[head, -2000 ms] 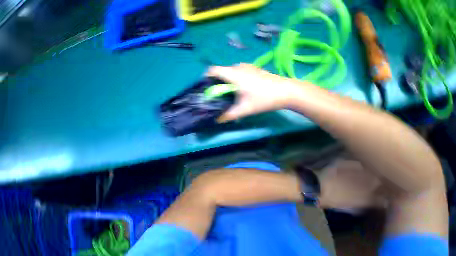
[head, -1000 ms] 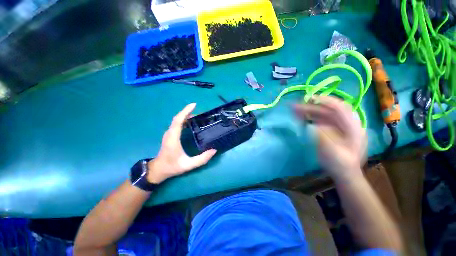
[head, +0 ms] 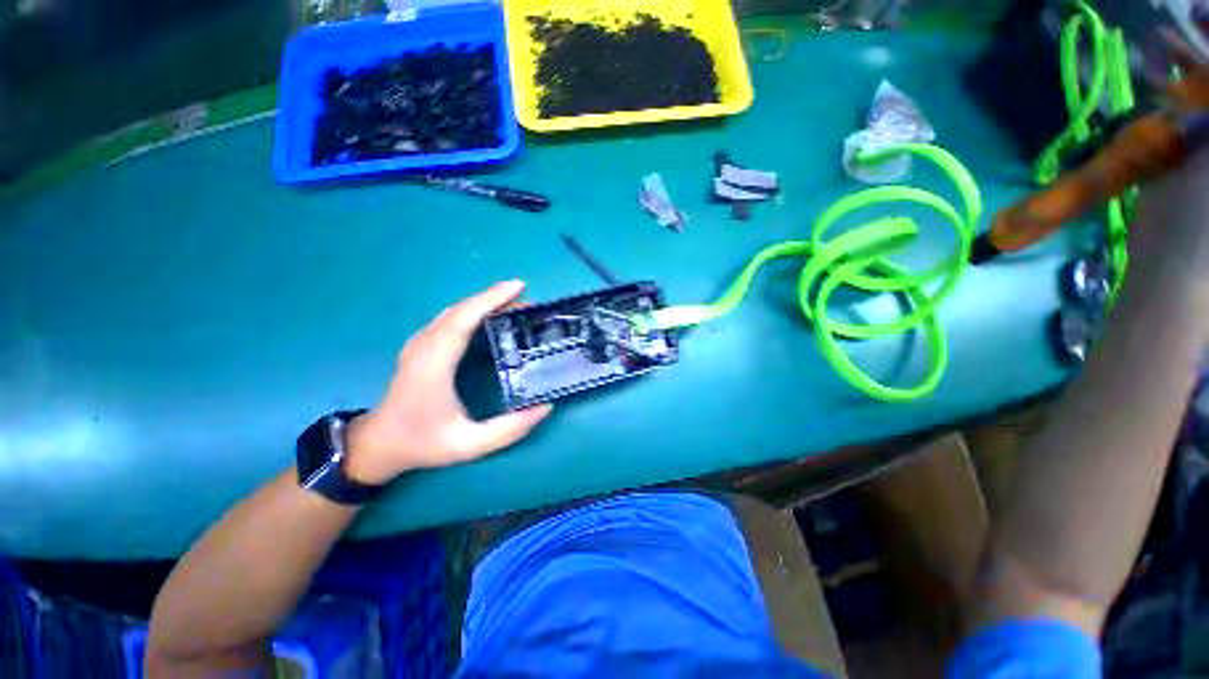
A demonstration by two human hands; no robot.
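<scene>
The black housing (head: 583, 348) lies open side up on the green bench, with metal and wire pieces showing inside. My left hand (head: 431, 385) grips its left end between thumb and fingers. A bright green flat strap (head: 762, 275) enters the housing's right end and lies coiled to the right. The orange electric screwdriver (head: 1094, 182) is raised at the right, its black nose pointing left beside the coil. My right hand (head: 1184, 100) holds it at the upper right edge, blurred and partly cut off.
A blue tray (head: 294, 113) of black parts and a yellow tray (head: 743, 93) of tiny dark pieces stand at the back. A black pen (head: 497, 195), a thin dark stick (head: 590, 259), grey strips (head: 743, 183) and a clear bag (head: 891, 130) lie on the bench. More green strap (head: 1090, 66) is at right.
My right hand has moved from the green coil to the upper right and has picked up the orange screwdriver from the bench. My left hand still holds the housing, whose open side now faces up more.
</scene>
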